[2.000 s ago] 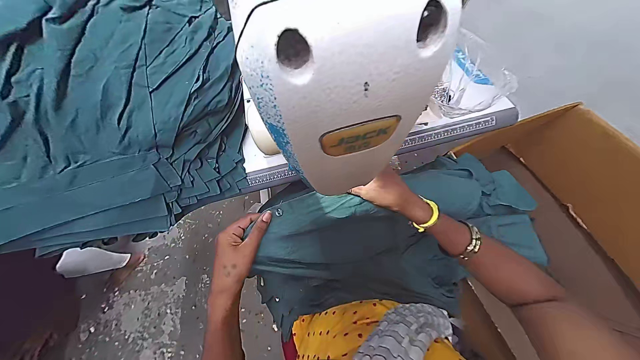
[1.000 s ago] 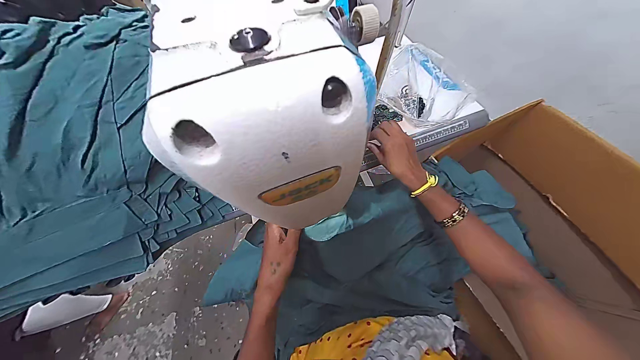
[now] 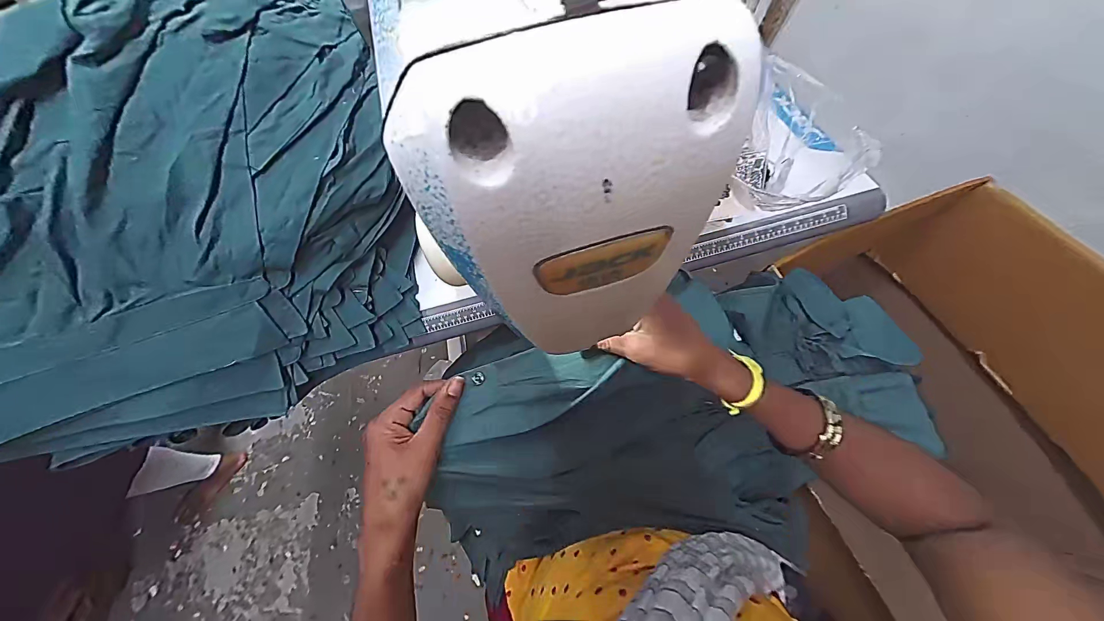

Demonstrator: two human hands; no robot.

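Observation:
A white Jack sewing machine head (image 3: 578, 164) fills the upper middle and hides whatever lies under it. Below it a teal garment (image 3: 552, 448) hangs over my lap. My left hand (image 3: 410, 440) pinches the garment's edge between thumb and fingers, close to a small round button (image 3: 478, 378). With a yellow band and a metal bracelet on the wrist, my right hand (image 3: 668, 341) grips the cloth at the machine's lower right edge; its fingertips are partly hidden.
Stacked teal garments (image 3: 172, 216) cover the left side. A measuring scale (image 3: 768, 235) runs along the table's front edge. A clear plastic bag (image 3: 806, 147) lies behind it. An open cardboard box (image 3: 992, 285) stands at the right, with teal cloth reaching into it. Someone's foot shows at lower left.
My right hand has come from the small items beside the plastic bag back to the garment. My left hand, partly hidden under the machine head a second ago, now shows at the cloth's left edge.

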